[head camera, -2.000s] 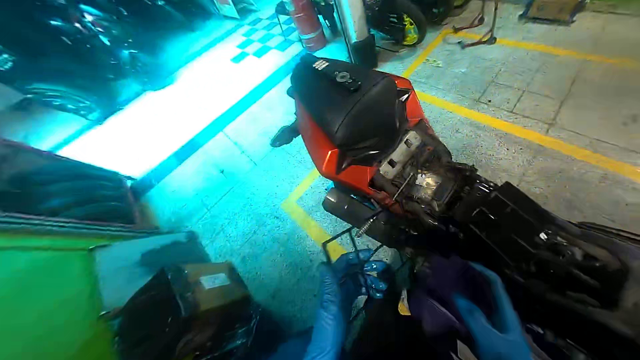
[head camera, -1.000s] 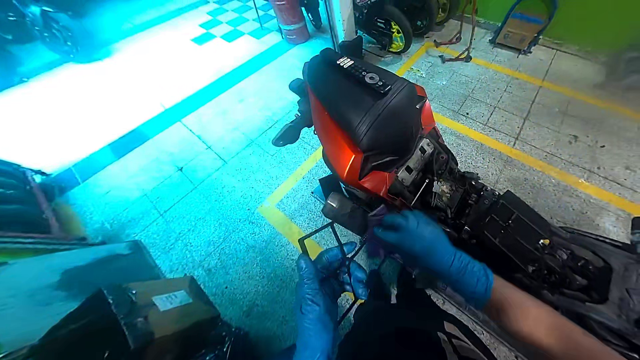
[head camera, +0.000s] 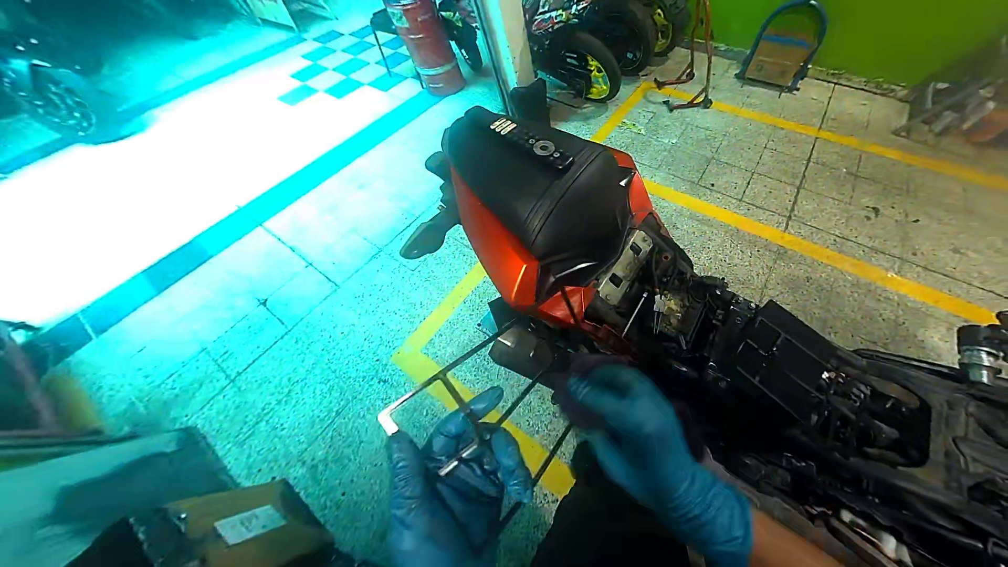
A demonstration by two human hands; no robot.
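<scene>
My left hand (head camera: 465, 488), in a blue glove, grips several long thin metal tools with bent ends, one of them an L-shaped hex key or rod (head camera: 449, 374). They fan out up and to the right. My right hand (head camera: 654, 433), also gloved and somewhat blurred, is closed on a dark cloth (head camera: 587, 386) beside the tools' far ends. Beyond both hands stands a motorcycle with an orange tail fairing (head camera: 504, 252) and a black seat (head camera: 543, 181). On the seat lies a black remote control (head camera: 535, 144). The front seat area is uncovered, showing a black frame and wiring (head camera: 669, 307).
A cardboard box (head camera: 291, 528) with a label is at the lower left. Yellow lines (head camera: 787, 236) mark the tiled floor. Farther back are a red drum (head camera: 425, 47), parked motorcycles (head camera: 587, 67), a red stand (head camera: 701, 79) and a hand truck (head camera: 783, 47) by the green wall.
Two seconds ago my right hand and the dark cloth were apart from the tools; now they are close beside them. My left hand keeps hold of the tools. The view has shifted.
</scene>
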